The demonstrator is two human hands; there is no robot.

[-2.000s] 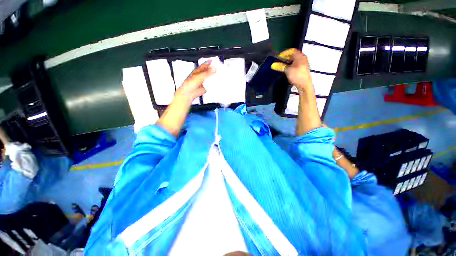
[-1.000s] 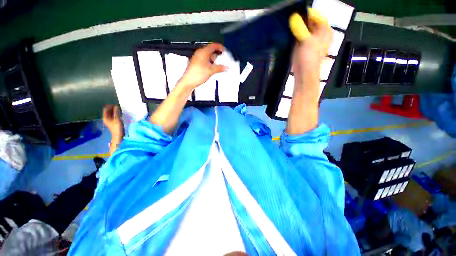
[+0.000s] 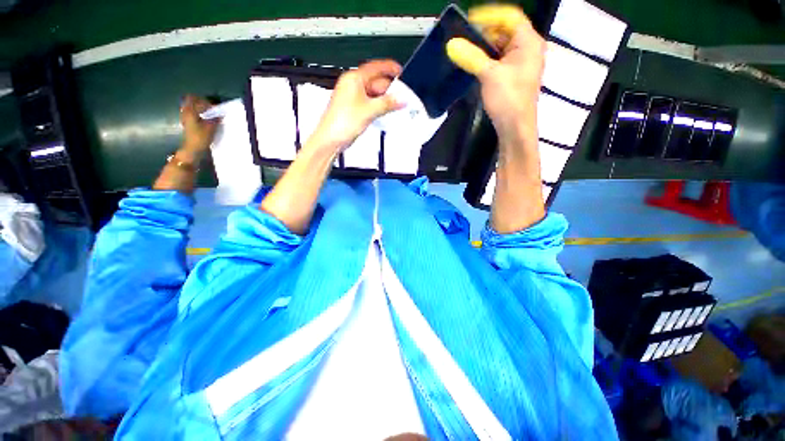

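Observation:
My right hand (image 3: 508, 73), with yellow finger cots, holds a dark glossy handset (image 3: 437, 69), tilted, above the tray. My left hand (image 3: 357, 105) pinches a thin white sheet (image 3: 408, 112) at the handset's lower end. The sheet hangs limp and partly touches or overlaps the handset; how far it covers it I cannot tell. Below them lies a black tray (image 3: 256, 127) with white-covered slots on its left and a dark slot at its right end. My left forearm hides part of the tray. A stack of white sheets (image 3: 231, 159) lies left of the tray.
A second tray (image 3: 551, 129) with a row of white rectangles lies at the right. Beyond it is a tray of dark glossy units (image 3: 671, 127). Another person's hand (image 3: 196, 125) is at the white stack, holding a sheet's corner. Stacked trays (image 3: 654, 301) stand on the floor side.
The handset has gone from a blurred, flatter position to a steady tilt close to my left hand. The white sheet is now raised against it. Another person's hand has reached up to the white stack.

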